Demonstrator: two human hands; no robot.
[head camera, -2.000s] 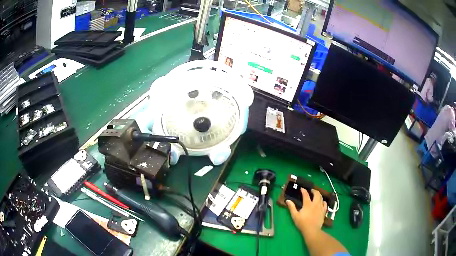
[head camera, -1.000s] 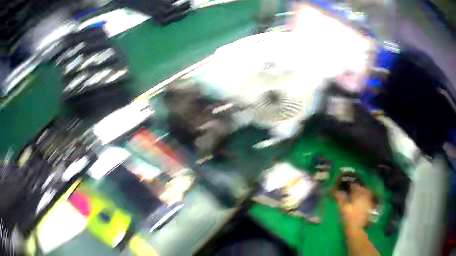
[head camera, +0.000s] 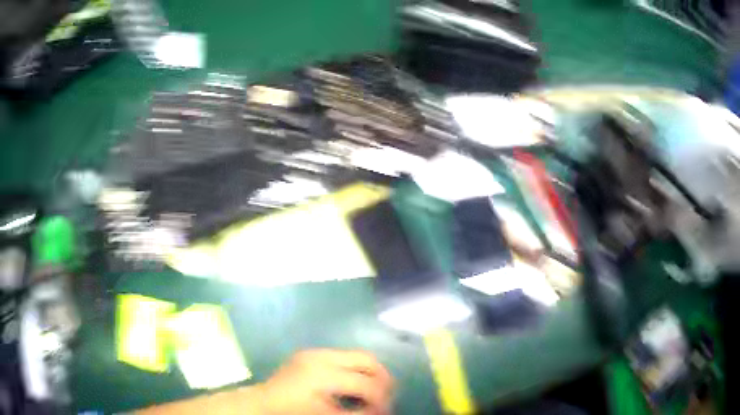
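Observation:
The view is strongly blurred. My left hand (head camera: 333, 381) is at the bottom edge, its forearm coming in from the lower left. Its fingers look curled, with a small dark spot at them; I cannot tell whether it holds anything. A dark phone-like slab (head camera: 393, 243) lies above and right of the hand, and another dark slab (head camera: 479, 231) lies to its right. A large white sheet with yellow edges (head camera: 296, 247) lies above the hand. My right hand is out of the picture.
Two small yellow-edged pads (head camera: 146, 331) lie left of the hand, and a yellow strip (head camera: 448, 369) to its right. Blurred dark trays with parts (head camera: 349, 105) are behind. A green ring-like object (head camera: 55, 241) is far left. A red tool (head camera: 548, 194) and the white fan (head camera: 706, 186) are right.
The view has swung left along the bench. The monitors and my right hand have left the picture, and my left hand has come into it.

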